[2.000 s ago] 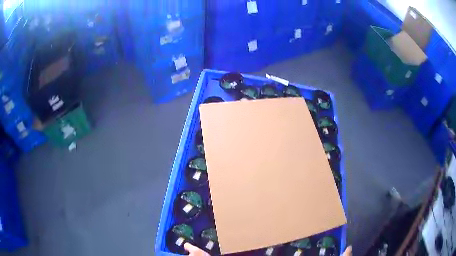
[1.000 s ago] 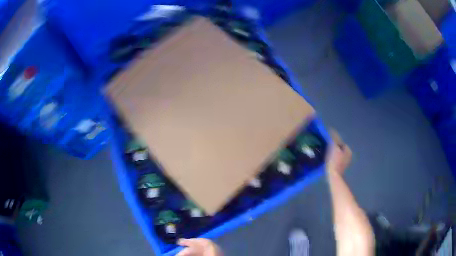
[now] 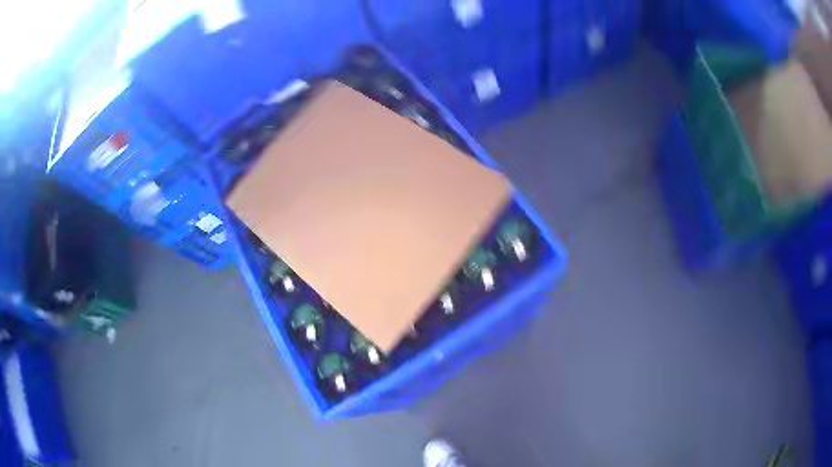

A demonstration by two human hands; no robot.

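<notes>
A filled blue tote (image 3: 438, 356) stands in the middle of the view, turned at an angle, its far end close to stacked blue totes. A tan cardboard sheet (image 3: 369, 210) lies askew on its contents. Round dark units (image 3: 308, 324) with green half-round boards and small white spots show along the near and left edges. More dark units show blurred at the far end. What the tote rests on is hidden. Neither of my hands is in the picture.
Stacked blue totes (image 3: 173, 196) with paper labels stand at the left and along the back. A green crate (image 3: 730, 146) with cardboard sits on a blue tote at the right. A dark container stands at the left. A shoe tip (image 3: 441, 453) shows on the grey floor (image 3: 629, 365).
The tote has gone from my hands, which held its near corners and have left the picture. It now sits farther from me, against the stacks. The cardboard sheet still lies on it.
</notes>
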